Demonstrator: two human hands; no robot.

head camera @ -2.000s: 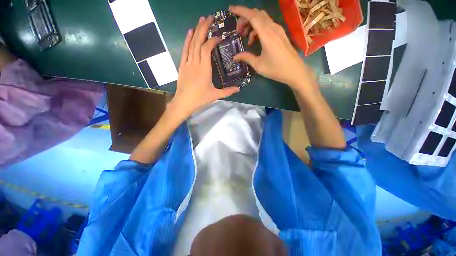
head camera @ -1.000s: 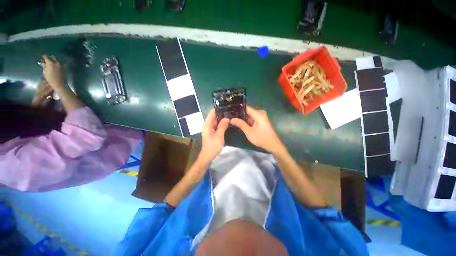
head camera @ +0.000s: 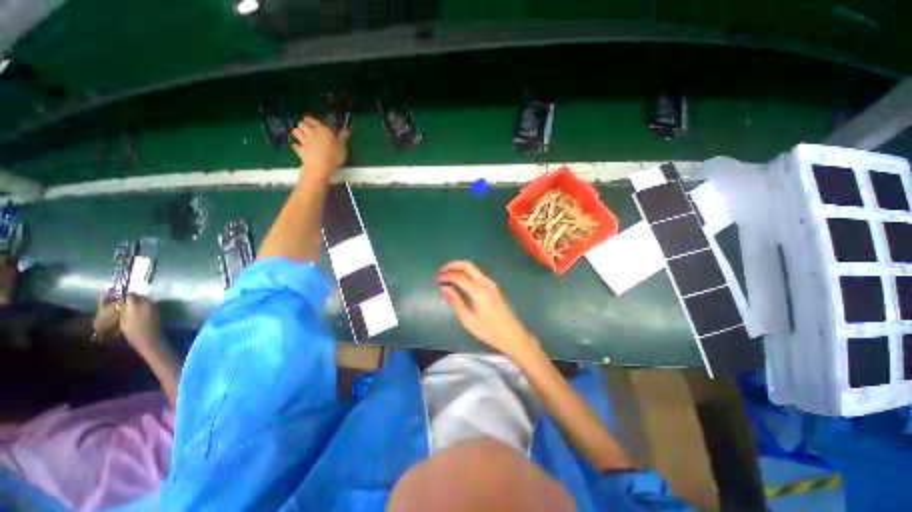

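My left hand (head camera: 320,146) reaches far forward over the pale edge onto the far line. Its fingers lie at the near end of a dark phone body (head camera: 336,108); whether they grip it is hidden by the hand. Another phone body (head camera: 277,124) lies just left of it, and one (head camera: 402,126) lies to its right. My right hand (head camera: 482,302) is above the green mat in front of me, fingers loosely bent and apart, with nothing clearly visible in it.
Two more phone bodies lie farther right on the line. A red bin (head camera: 562,263) of tan strips, a small blue object (head camera: 479,186), a black-celled strip (head camera: 690,270) and white trays (head camera: 856,400) are right. A black-and-white strip (head camera: 352,256) and a neighbour's hands (head camera: 128,318) are left.
The phone body held in both hands has left the spot in front of me. My left hand has moved forward-left to the line; my right hand has separated. The view has tilted up.
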